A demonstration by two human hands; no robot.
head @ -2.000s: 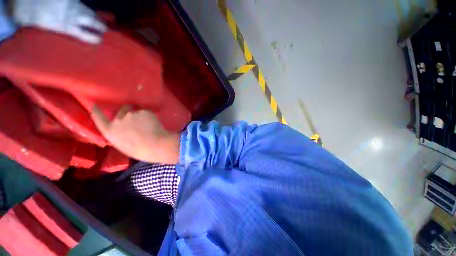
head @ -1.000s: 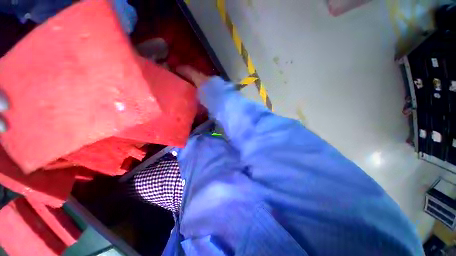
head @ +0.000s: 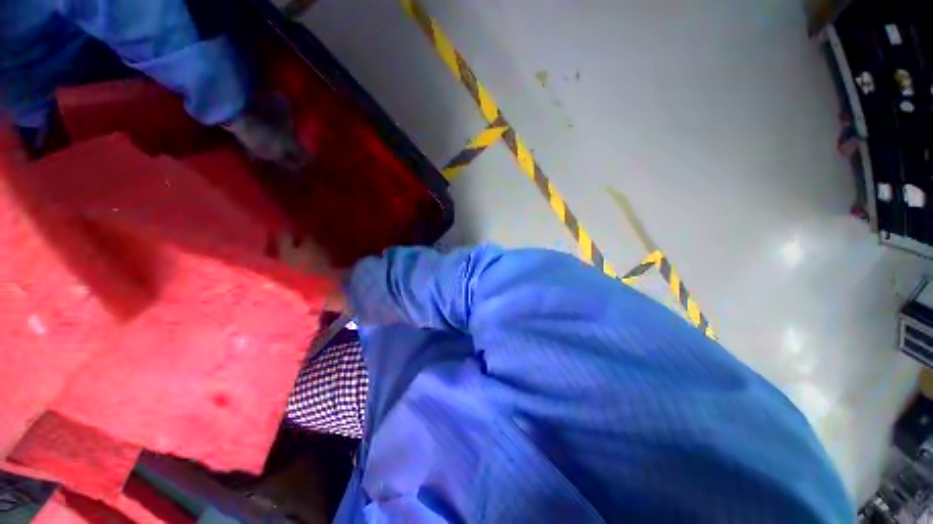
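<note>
A large red foam pad (head: pixel 174 358) fills the left side, close to the camera. Beyond it, more red foam blocks (head: pixel 153 194) lie at an angle over a black-rimmed bin (head: pixel 394 143). My right hand (head: pixel 309 260), bare and blurred, reaches from a blue sleeve and closes on the near edge of these blocks; the foam partly hides its fingers. My left hand is not in view. Smaller red foam pieces (head: pixel 77 455) lie at the lower left on the green bench surface (head: pixel 184 481).
Another person's blue sleeve (head: pixel 194 72) and grey-gloved hand (head: pixel 268 135) reach into the bin from the upper left. Yellow-black floor tape (head: pixel 532 169) runs beyond the bin. A dark rack (head: pixel 890 113) stands at the right. A checkered garment (head: pixel 332 389) shows below the foam.
The large foam pad has shifted down and left, nearer the camera. My right hand has drawn back from inside the bin to the foam edge. Grey fingertips at the left edge are gone.
</note>
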